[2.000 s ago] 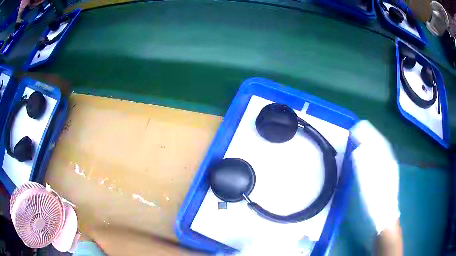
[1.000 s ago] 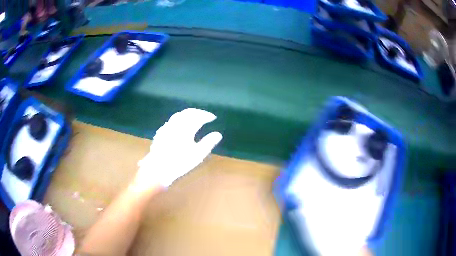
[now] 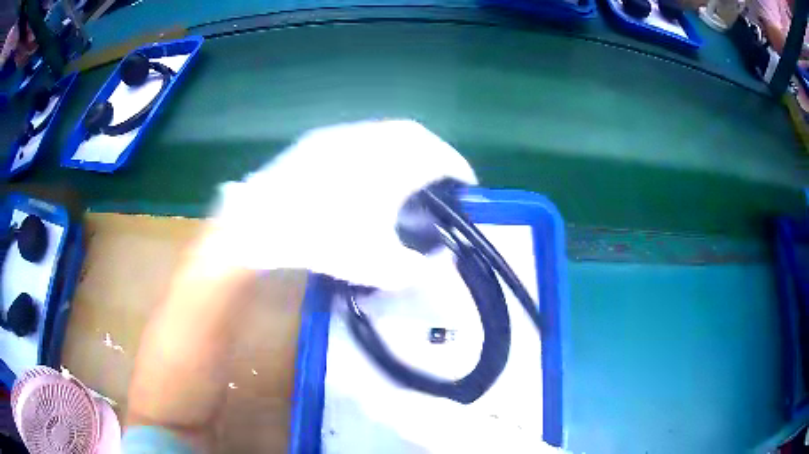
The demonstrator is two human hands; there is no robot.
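A blue tray (image 3: 552,310) with a white liner stands before me, with black headphones (image 3: 495,328) over it, headband curving toward me. My left hand (image 3: 355,199), white-gloved and blurred, is on the ear cups and covers most of them; one cup shows at its fingertips. A thin black strip runs from that cup to the tray's right side. A tiny dark square part (image 3: 437,335) lies on the liner inside the band. My right hand (image 3: 470,430) seems to be the white blur at the bottom edge, over the tray's near part; its fingers cannot be made out.
A tan board (image 3: 266,355) lies left of the tray, with a pink fan (image 3: 58,417) at lower left. Another headphone tray (image 3: 58,310) stands at the left. The green belt (image 3: 577,115) runs beyond, with a tray (image 3: 115,160) on it. More trays are at the far edges.
The near headphone tray has shifted left and closer from the right. My left hand has moved from above the board onto the headphones. The far-left belt tray appears farther left.
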